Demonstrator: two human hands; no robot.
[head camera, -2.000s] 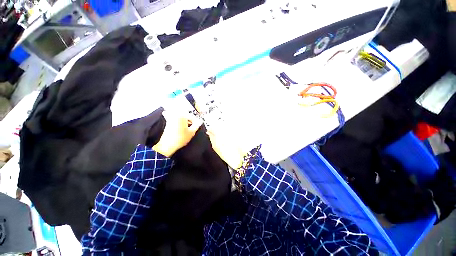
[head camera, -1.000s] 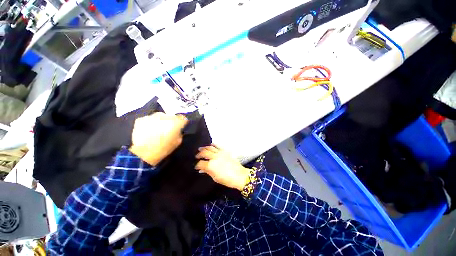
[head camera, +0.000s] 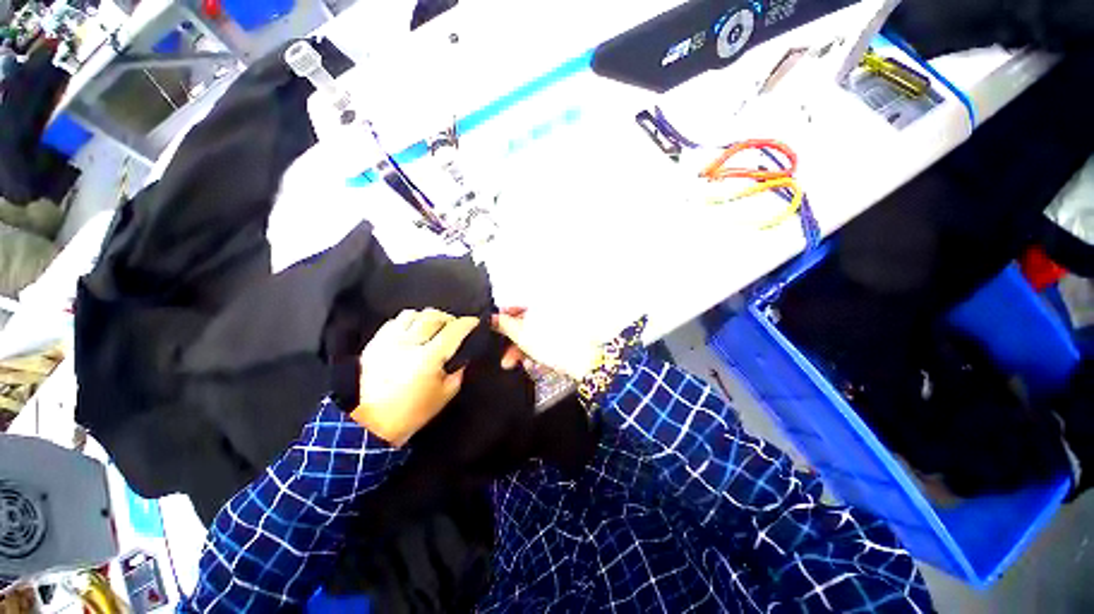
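A large black garment piece (head camera: 204, 300) spreads left of and in front of the needle area (head camera: 462, 222) of the white sewing machine head (head camera: 528, 132). Its edge lies just in front of the presser foot. My left hand (head camera: 414, 366) grips a fold of the black cloth, fingers curled. My right hand (head camera: 546, 342) is just to its right, its fingertips pinching the cloth edge by the table's front; part of this hand is washed out against the white table. Whether the cloth is under the foot cannot be told.
Orange-red and yellow scissors (head camera: 762, 180) and small dark snips (head camera: 660, 130) lie right of the needle. A recess (head camera: 894, 96) holds yellowish items. A blue bin (head camera: 894, 480) with black cloth stands below right. A grey box with a fan grille (head camera: 48, 504) is at left.
Over two seconds both hands have come back from the needle towards the wearer. Since a second ago the left hand has moved right and the right hand up, now close together on the cloth.
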